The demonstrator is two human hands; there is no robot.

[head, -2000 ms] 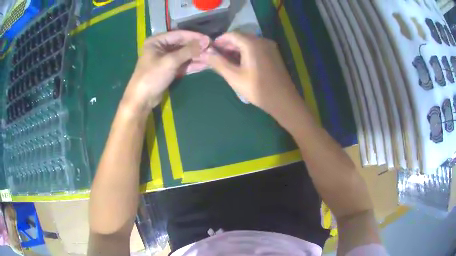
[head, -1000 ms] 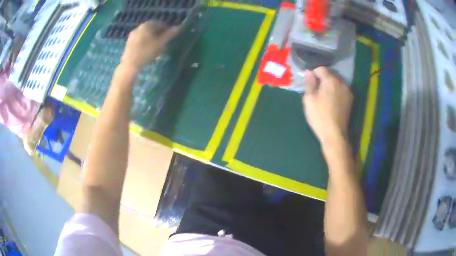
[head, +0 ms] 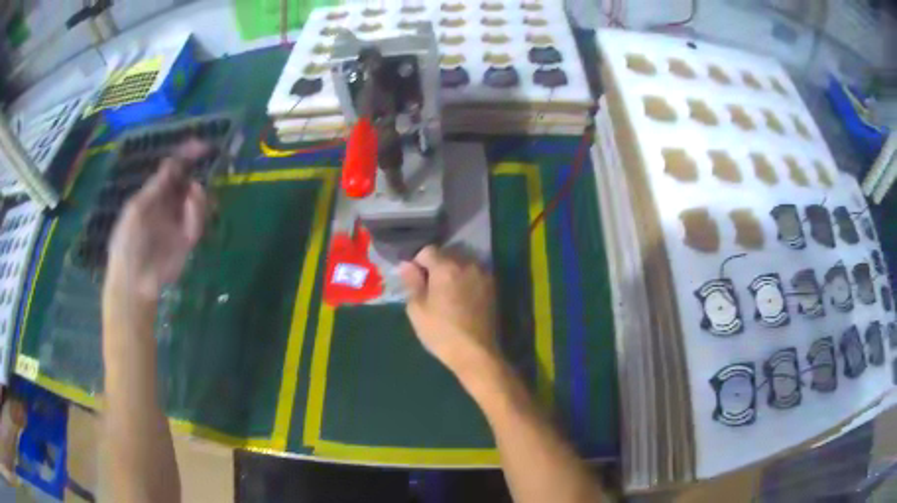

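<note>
My right hand (head: 449, 305) is at the front of the grey press fixture (head: 395, 211), its fingers closed at the edge below the press block. Whether it holds a small part there cannot be told. My left hand (head: 160, 221) is blurred, raised over the clear blister tray (head: 108, 314) at the left, near its dark filled pockets. Whether it holds anything cannot be told. The red toggle clamp handle (head: 360, 159) points down at the front of the press. A red patch with a white sticker (head: 351, 272) lies left of the press base plate (head: 467, 187).
A thick foam tray stack (head: 700, 285) stands at the right, with dark modules in its front rows. Another foam tray stack (head: 511, 116) stands behind the press. A blue bin (head: 152, 93) is at the far left. Thin red cables (head: 566, 187) lie right of the press.
The view has swung, so the whole press and rear trays now show. My hands have parted since the oldest frame. My left hand remains over the blister tray, my right at the press front.
</note>
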